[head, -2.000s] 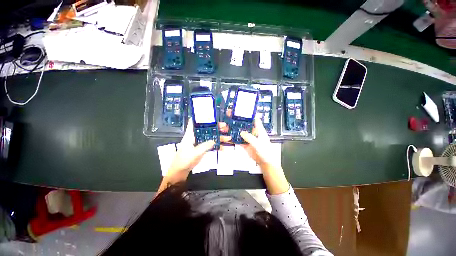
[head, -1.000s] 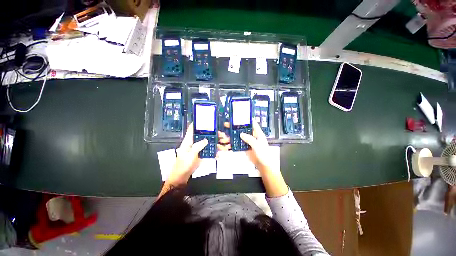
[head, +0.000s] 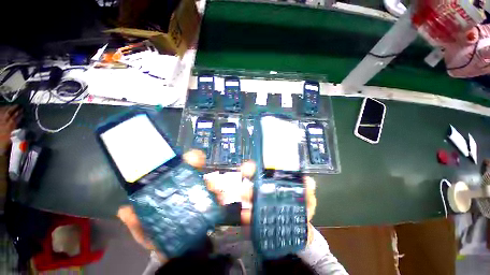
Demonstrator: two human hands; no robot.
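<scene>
My left hand point(head: 137, 225) holds one dark blue keypad phone point(head: 174, 207), tilted left, large and blurred near the camera, its screen white. My right hand point(head: 310, 196) holds a second keypad phone point(head: 280, 215) upright beside it, also with a white screen. The two phones are apart. Fingers show at the phones' edges; the palms are hidden behind them. Behind them lies the clear blister tray point(head: 337, 145), with several keypad phones in two rows and small white slips in upper pockets. White paper slips point(head: 230, 185) lie at its near edge, partly covered.
A white-edged smartphone point(head: 370, 120) lies right of the tray. Farther right are a small red object point(head: 442, 157), folded white pieces and a cream fan point(head: 460, 197). Papers and cables point(head: 70, 86) lie back left, near an open cardboard box point(head: 180, 27). Another person's hand point(head: 8, 126) shows far left.
Both phones have come up much closer to the camera, and the left one has moved left and tilted. The view has shifted, and another person's hand now shows at the left edge.
</scene>
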